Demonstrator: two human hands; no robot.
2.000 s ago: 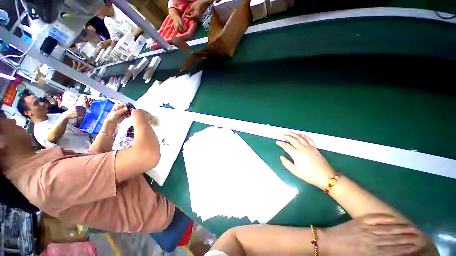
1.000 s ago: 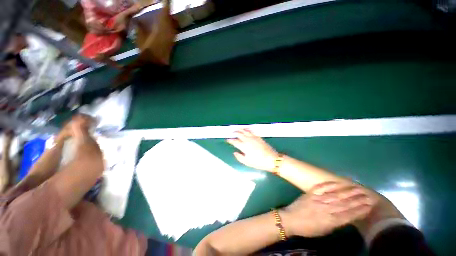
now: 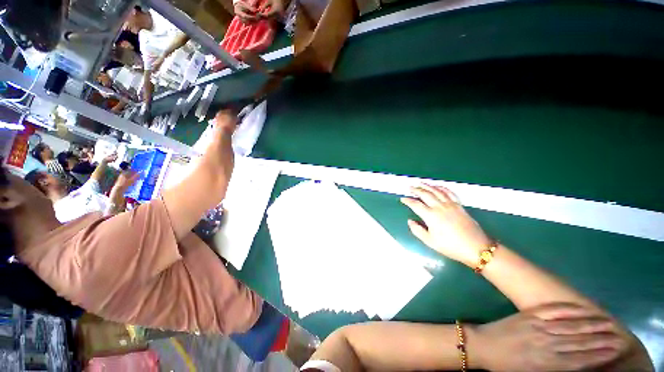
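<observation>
A wide fanned stack of white sheets (image 3: 338, 254) lies flat on the green worktop, its lower edge stepped. My right hand (image 3: 443, 224) rests palm down to the right of the stack, fingers spread, by the white edge strip (image 3: 510, 203), and holds nothing. My left hand (image 3: 557, 338) lies across my right forearm near the lower right, with nothing visible in it. Neither hand touches the stack.
A person in a pink-brown shirt (image 3: 109, 261) sits at the left, one arm over the belt near white packets (image 3: 251, 129). A white sheet (image 3: 247, 211) lies between us. Blue tray (image 3: 148, 174), red tray (image 3: 247, 36) and brown carton (image 3: 324, 40) stand farther off.
The view swung and came back. The neighbour's hand has moved from the white sheet out to the packets on the belt, where fewer packets now show. My hands keep their resting pose.
</observation>
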